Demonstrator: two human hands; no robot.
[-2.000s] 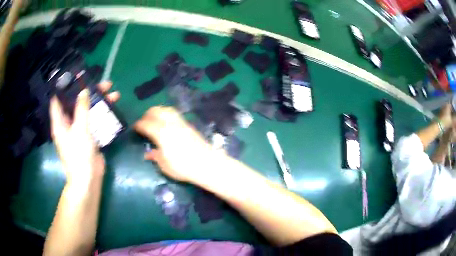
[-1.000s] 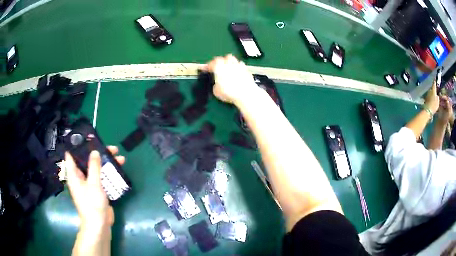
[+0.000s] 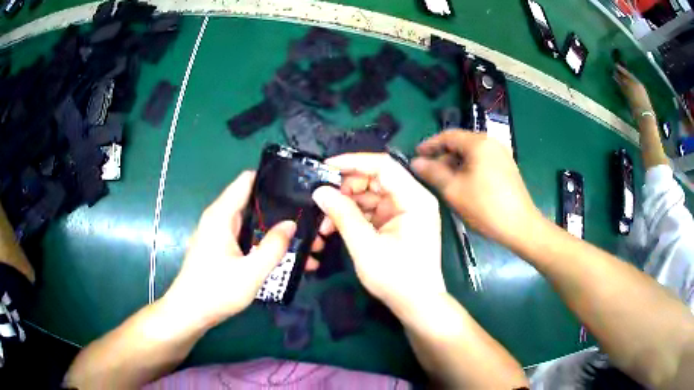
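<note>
A black phone half-assembly (image 3: pixel 283 190) is held upright in front of me, its white key area at the lower end and thin red wires on its body. My left hand (image 3: pixel 228 247) grips its left side, thumb on the front. My right hand (image 3: pixel 384 221) is at its upper right, thumb and fingers on a dark, partly shiny flat piece (image 3: pixel 321 175) at the phone's top end. Whether that piece is seated cannot be told. The round disc is not visible on this phone.
Another person's hand (image 3: pixel 475 175) reaches in from the right, above slim tweezers (image 3: pixel 468 255). Loose black pieces (image 3: pixel 369 87) lie beyond the phone, with a large heap (image 3: pixel 57 114) at far left. Stacked phones (image 3: pixel 489 95) lie by the pale strip (image 3: pixel 578 99). More phones lie right.
My right hand has come back from the pale strip to the phone. My left hand has brought the phone rightward to the middle. Another person's hand has come in from the right.
</note>
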